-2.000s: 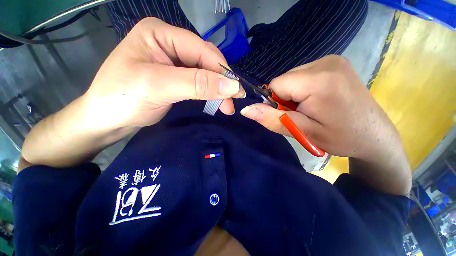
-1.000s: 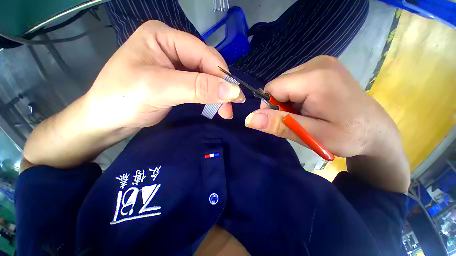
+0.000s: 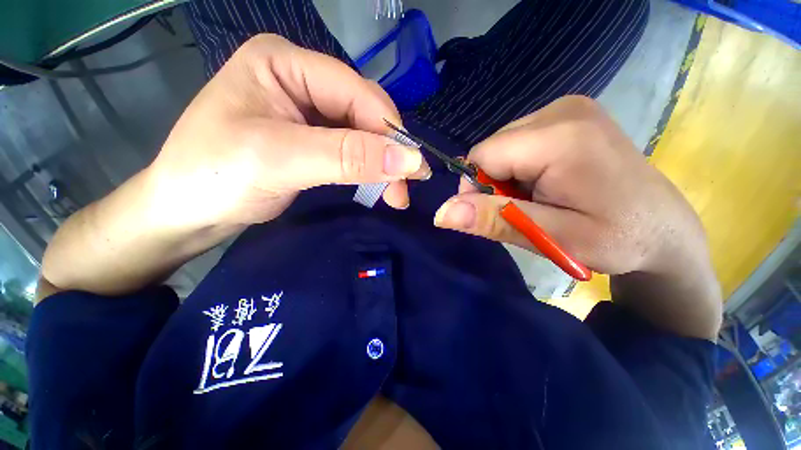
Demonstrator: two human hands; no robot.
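My left hand (image 3: 263, 132) pinches a short grey ribbon cable (image 3: 371, 192) between thumb and fingers. One end shows below the thumb and the other at the fingertips; the middle is hidden. My right hand (image 3: 575, 180) holds cutters with orange-red handles (image 3: 544, 241). Their thin dark jaws (image 3: 428, 150) point up and left and lie across the upper end of the ribbon, by my left fingertips. The handles are spread. I cannot tell whether the jaws touch the ribbon.
A blue plastic object (image 3: 408, 66) lies beyond my hands, between the striped trouser legs (image 3: 549, 53). Pale wire ends (image 3: 388, 8) show at the top edge. A green surface (image 3: 61, 26) is at upper left, a yellow floor area (image 3: 746, 132) at right, and a blue bin edge (image 3: 746, 18) at upper right.
My right thumb and the lower cutter handle have moved slightly down and right, so the handles are wider apart than two seconds ago. My left hand keeps its grip, almost still.
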